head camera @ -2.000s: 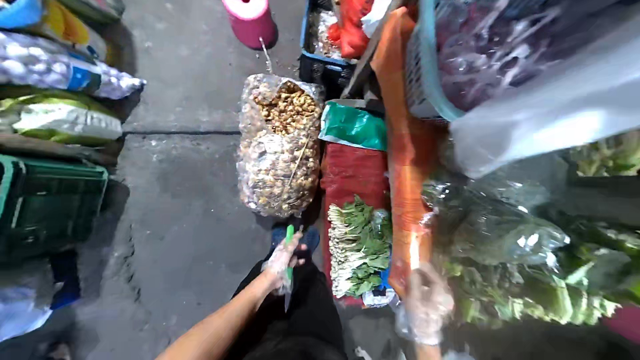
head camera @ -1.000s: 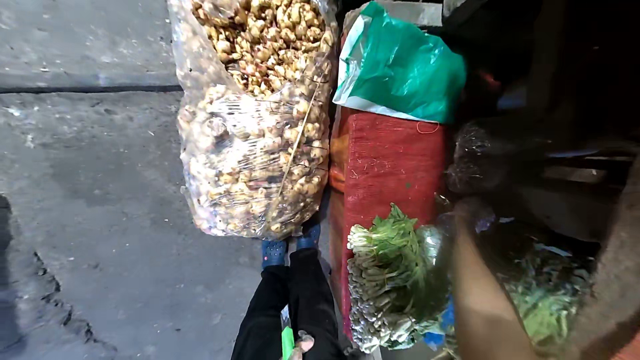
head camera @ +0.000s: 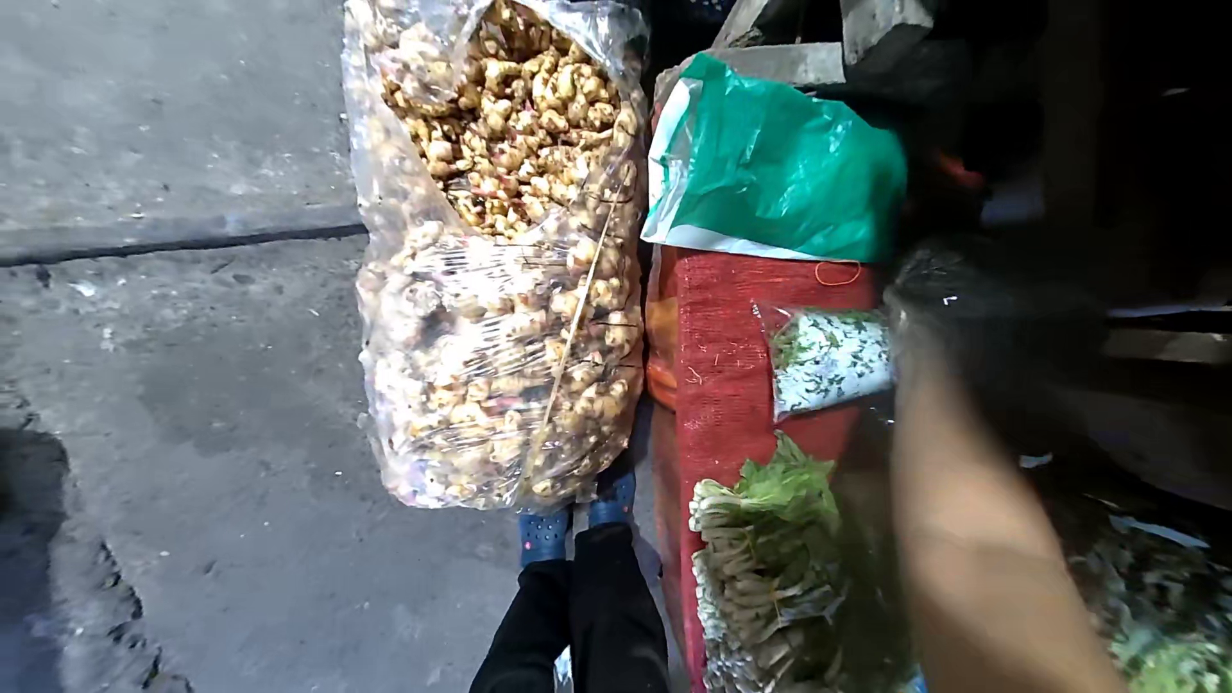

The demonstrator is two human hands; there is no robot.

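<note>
My right forearm reaches up from the lower right. My right hand (head camera: 926, 279), dark and blurred, is at the right edge of the red mesh sack (head camera: 722, 327). Beside its wrist lies a clear plastic bag (head camera: 833, 361) with white and green contents or print; whether my fingers grip it is not clear. Leafy greens with pale stems (head camera: 760, 577) lie on the sack's lower part. A green and white plastic sheet or bag (head camera: 780, 164) covers its top end. My left hand is out of view; a small pale sliver (head camera: 563, 669) shows between my trouser legs.
A large clear plastic sack of ginger (head camera: 500, 366), torn at the top, stands on the concrete floor (head camera: 192, 433) in front of my blue clogs (head camera: 544, 537). Wooden beams (head camera: 784, 65) are at the top. More greens (head camera: 1179, 659) lie at the lower right, amid dark shadow.
The clear bag with white and green now shows on the red sack, where it was not before. My left hand, earlier with a green-handled knife, has left the view. The view has moved closer.
</note>
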